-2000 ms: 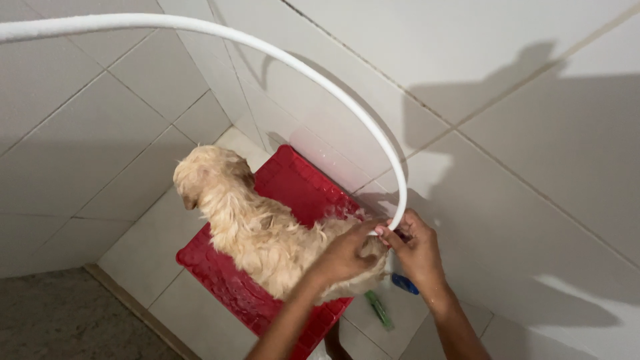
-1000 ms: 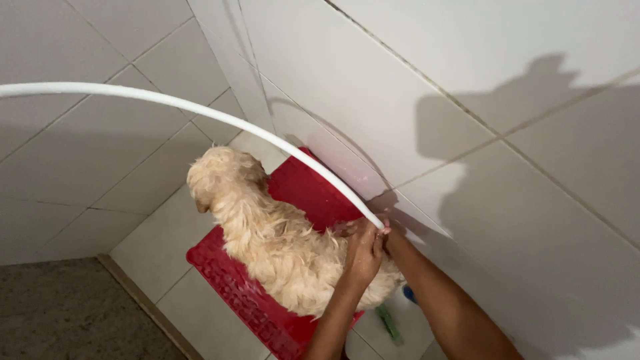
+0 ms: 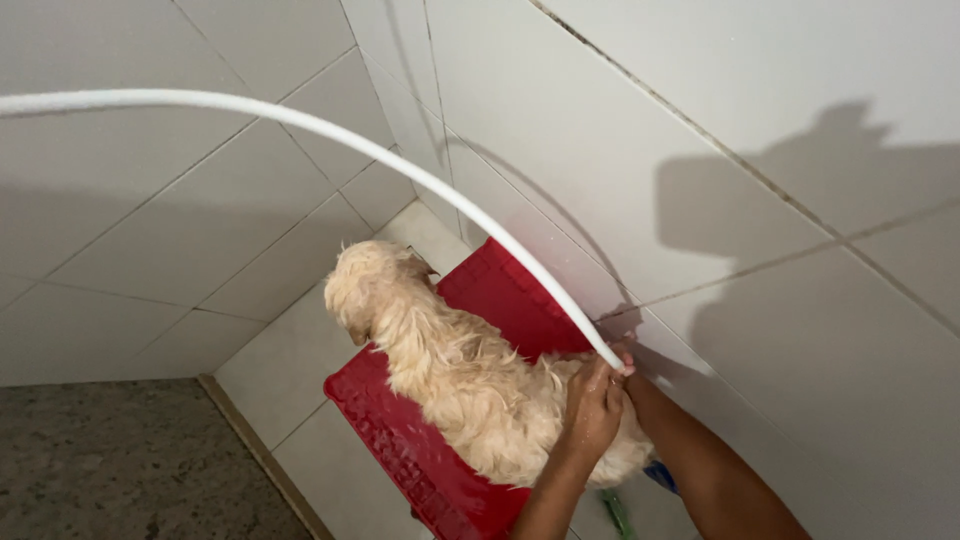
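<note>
A wet cream-coloured dog (image 3: 480,382) stands on a red plastic stool (image 3: 517,300), its head toward the upper left. The end of a white hose (image 3: 480,214) comes down to my hands at the dog's hindquarters. My left hand (image 3: 596,401) rests by the hose end with its fingers bent; whether it grips the hose is not clear. My right hand (image 3: 628,358) is on the far side of the hose end, mostly hidden behind my left hand and the hose, with only fingertips showing.
Tiled walls (image 3: 750,315) meet in a corner behind the dog. Below the stool, a green object (image 3: 616,514) and a blue object (image 3: 661,476) lie on the tiled floor (image 3: 330,450). A raised edge (image 3: 262,457) borders a dark speckled floor (image 3: 112,465) at the lower left.
Two seconds ago the hose curved down and back in toward my hands; now it runs straight down to them. My right hand has gone from plain view to mostly hidden.
</note>
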